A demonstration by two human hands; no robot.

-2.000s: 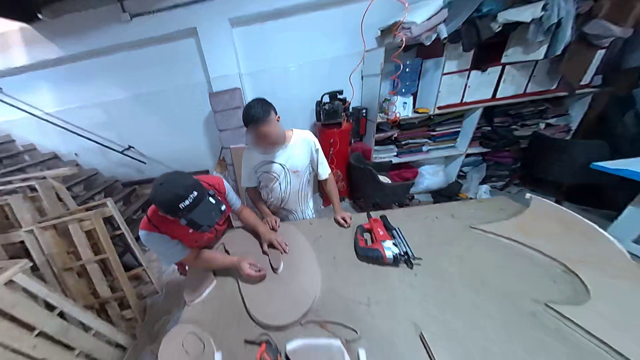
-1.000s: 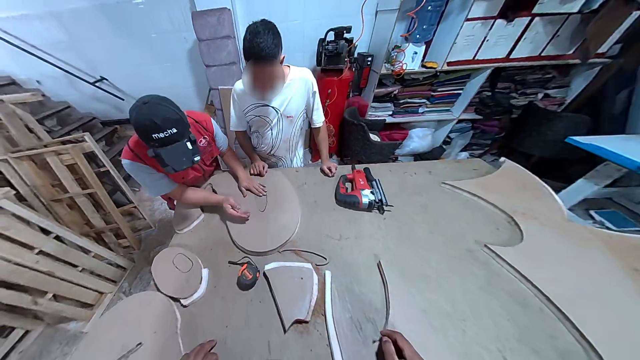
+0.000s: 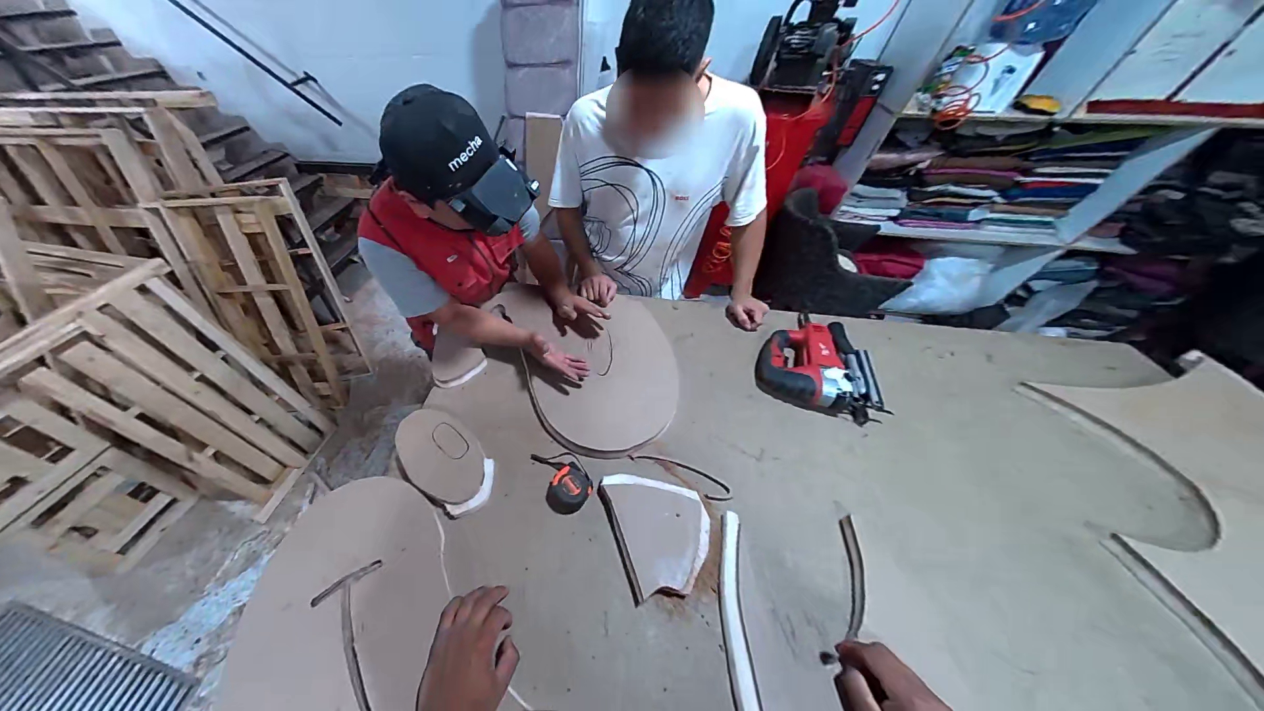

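My left hand point(image 3: 468, 652) rests near the table's front edge beside a large rounded board point(image 3: 326, 592), its fingers slightly curled and holding nothing. At the lower right, my right hand point(image 3: 884, 676) is at the near end of a thin curved strip point(image 3: 854, 578); whether the fingers pinch it is not clear. Between my hands lie a white-edged curved strip point(image 3: 736, 612) and a fan-shaped board piece point(image 3: 659, 533). A tape measure point(image 3: 569, 487) sits left of that piece. Farther left is a small oval board point(image 3: 441, 456) with an oval drawn on it.
Across the table point(image 3: 948, 444), one person in a red vest point(image 3: 444, 247) spreads both hands over a big oval board point(image 3: 632, 385); another in a white shirt point(image 3: 667, 188) leans beside. A red cordless power tool point(image 3: 818, 367) lies near the far edge. Cut panels point(image 3: 1175, 425) are right; pallets point(image 3: 197, 385) left.
The view has tilted down and moved in. My two hands, out of view two seconds ago, now show at the bottom. The vested person's hands have shifted a little on the oval board.
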